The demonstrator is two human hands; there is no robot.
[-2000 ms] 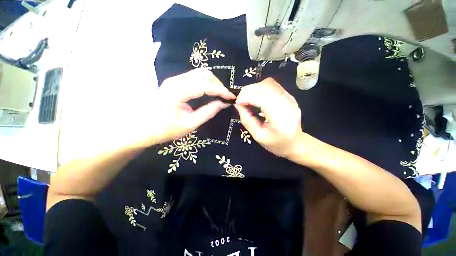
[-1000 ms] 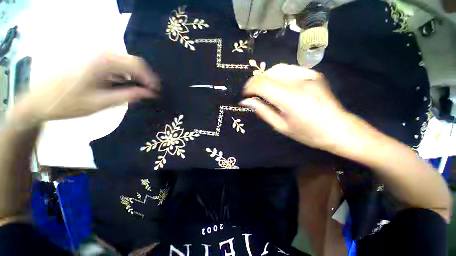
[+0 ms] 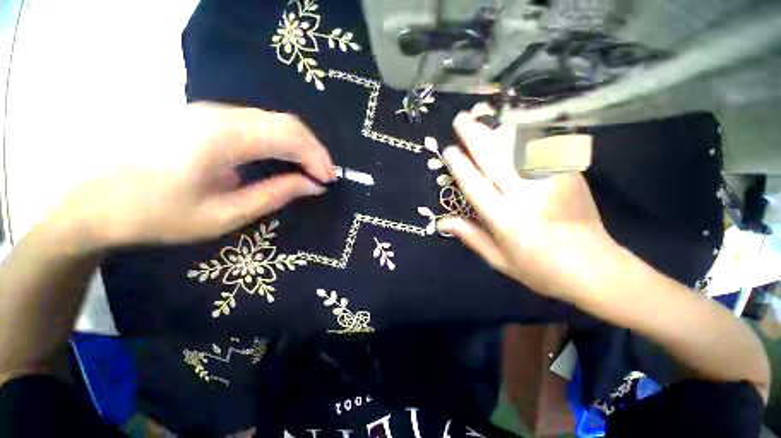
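Observation:
The black garment panel (image 3: 402,278) with gold flowers, leaves and zigzag lines lies spread over the table. A small white strip (image 3: 354,176) is on its middle, between the two zigzag lines. My left hand (image 3: 248,175) has thumb and index fingertip together at the strip's left end, pinching it. My right hand (image 3: 522,201) lies on the panel below the machine head, fingers spread, beside a gold flower. It holds nothing that I can see. The sewing machine head (image 3: 445,47) is above it; the needle cannot be made out.
The white table (image 3: 86,77) shows at the left. A beige ribbed part (image 3: 558,154) hangs from the machine head by my right hand. Blue crates stand at the lower left (image 3: 107,368) and lower right (image 3: 591,415). A smaller embroidered piece (image 3: 224,364) hangs at my lap.
My left hand has moved right to the white strip. My right hand has spread onto the panel. The panel sits slightly rotated and further left, and the machine head looks larger in view.

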